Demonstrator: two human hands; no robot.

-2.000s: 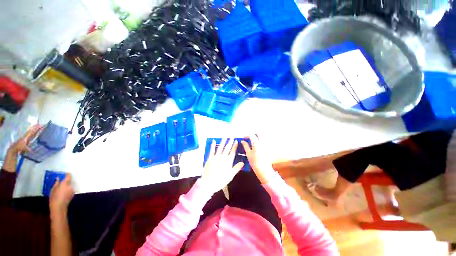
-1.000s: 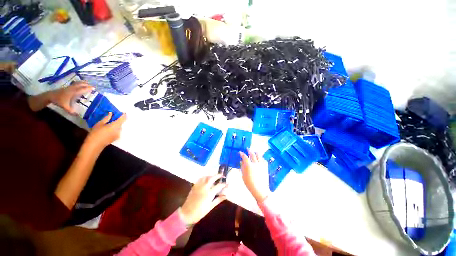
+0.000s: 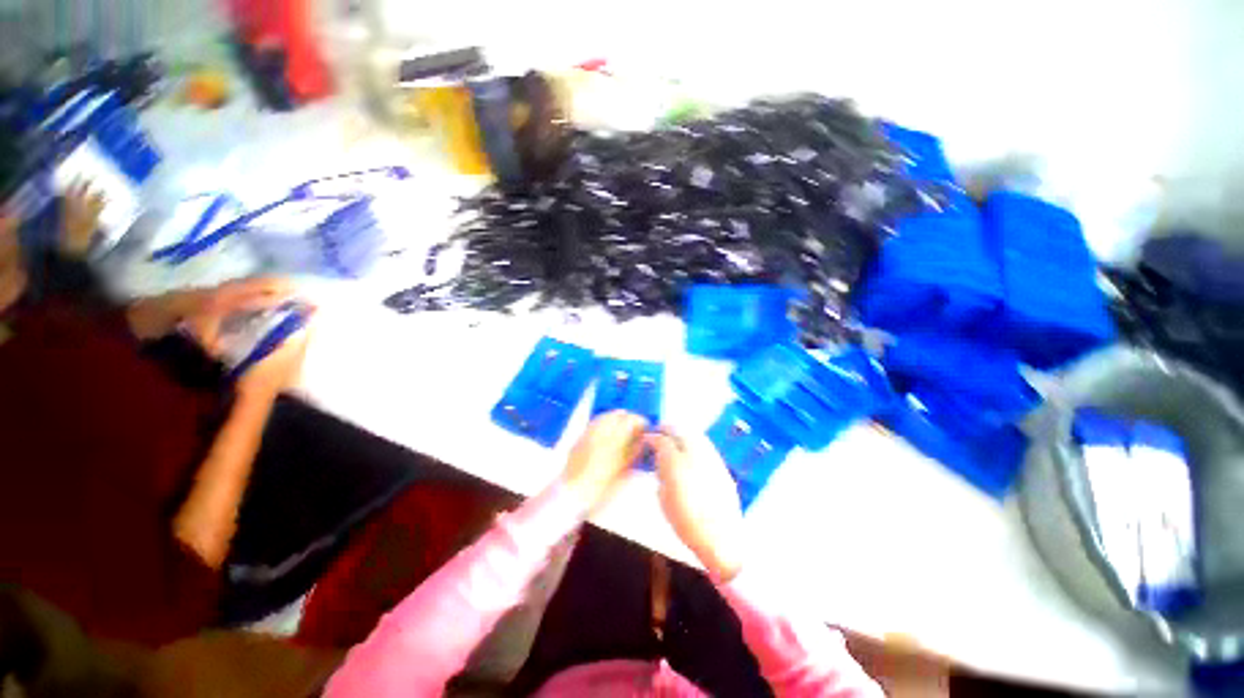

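Observation:
The frame is blurred. A blue insert tray (image 3: 630,383) lies on the white table in front of me, with small marks in its upper part. My left hand (image 3: 609,450) and my right hand (image 3: 682,480) meet over its lower part, fingertips close together. Whether the fingers grip a cable cannot be told. A second blue tray with small marks (image 3: 544,390) lies just left of it. A third marked tray (image 3: 749,451) lies right of my right hand, partly under loose blue trays (image 3: 805,391).
A large black cable pile (image 3: 682,205) lies behind the trays. Stacked blue trays (image 3: 941,266) stand right of it. A grey basket (image 3: 1048,471) with blue and white packs is at the right edge. A neighbour's hands (image 3: 259,334) hold a pack at left.
My hands have come together over the lower part of the middle tray. The black cord seen below that tray earlier is no longer visible. The neighbour's pack has tilted.

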